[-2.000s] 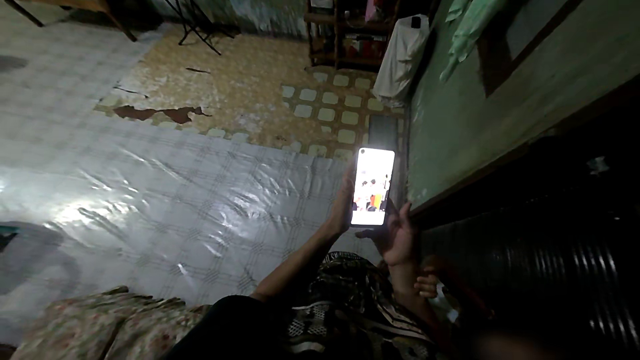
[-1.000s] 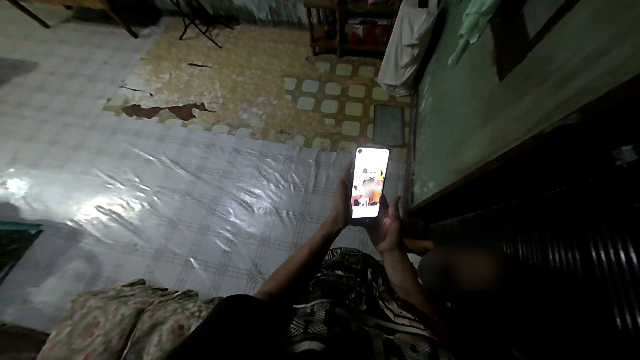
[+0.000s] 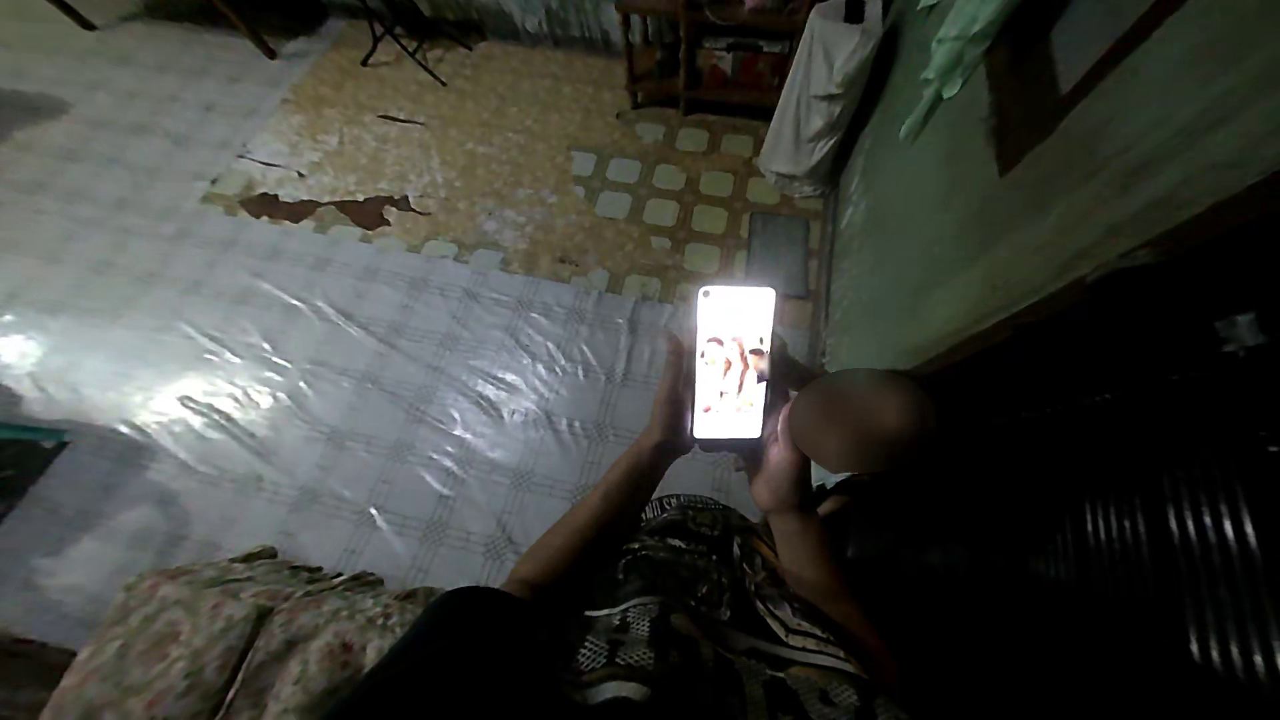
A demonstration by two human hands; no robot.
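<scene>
A lit smartphone point(image 3: 734, 362) is held upright over my lap, its bright screen facing me with a picture of figures on it. My left hand point(image 3: 674, 405) grips the phone's left edge; its fingers are mostly hidden behind the phone. At the lower right edge is my right hand point(image 3: 782, 462), also holding the phone. Patterned dark shorts point(image 3: 690, 600) cover my lap below the phone. A person point(image 3: 862, 420), blurred, is close beside my right hand, partly in shadow.
Shiny plastic sheeting point(image 3: 480, 400) lies over the floor, with worn linoleum point(image 3: 480, 130) beyond. A wooden shelf point(image 3: 685, 60) stands at the back beside a hanging white cloth point(image 3: 822, 100). A floral cushion point(image 3: 170, 630) is at lower left. A green wall point(image 3: 1000, 220) rises on the right.
The person at my right has come into view beside the phone. The picture on the phone screen has changed. Both my hands still hold the phone.
</scene>
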